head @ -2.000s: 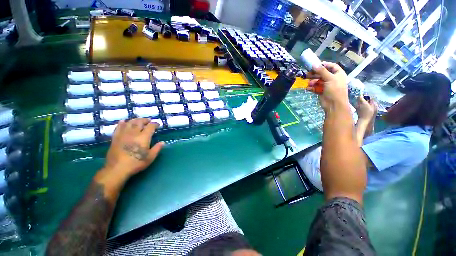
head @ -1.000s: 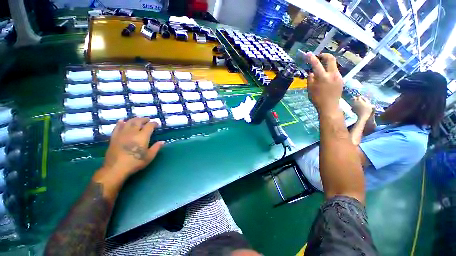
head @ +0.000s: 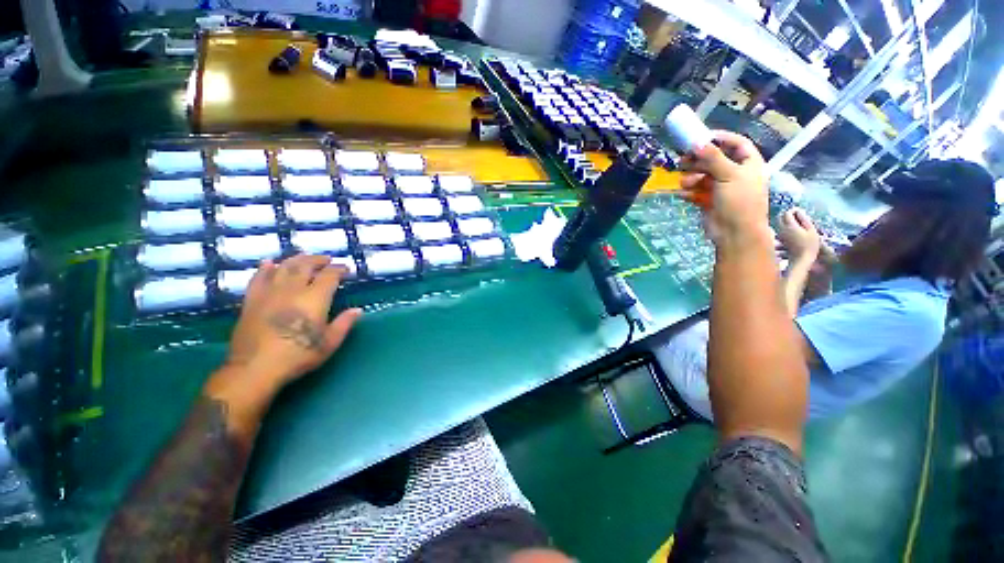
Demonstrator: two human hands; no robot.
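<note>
My right hand (head: 727, 181) is raised above the right side of the bench and grips a white housing (head: 687, 127) between thumb and fingers. A small orange thing (head: 701, 196) shows at the palm under the fingers; its shape is mostly hidden. My left hand (head: 292, 313) rests palm down at the front edge of a clear blister tray (head: 424, 288), fingers spread over its front row and partly covering housings. White housings (head: 250, 217) lie in neat rows in this tray. I see nothing held in the left hand.
A black heat gun (head: 602, 214) stands tilted right of the tray, beside a crumpled white cloth (head: 537, 236). Dark and white pieces lie on the orange surface (head: 308, 105) behind. Another filled tray (head: 17, 363) is at far left. A person in light blue (head: 870, 341) sits at right.
My right hand has turned and lowered slightly, so the housing's white side now shows; one second ago it was mostly hidden. My left hand has stayed still.
</note>
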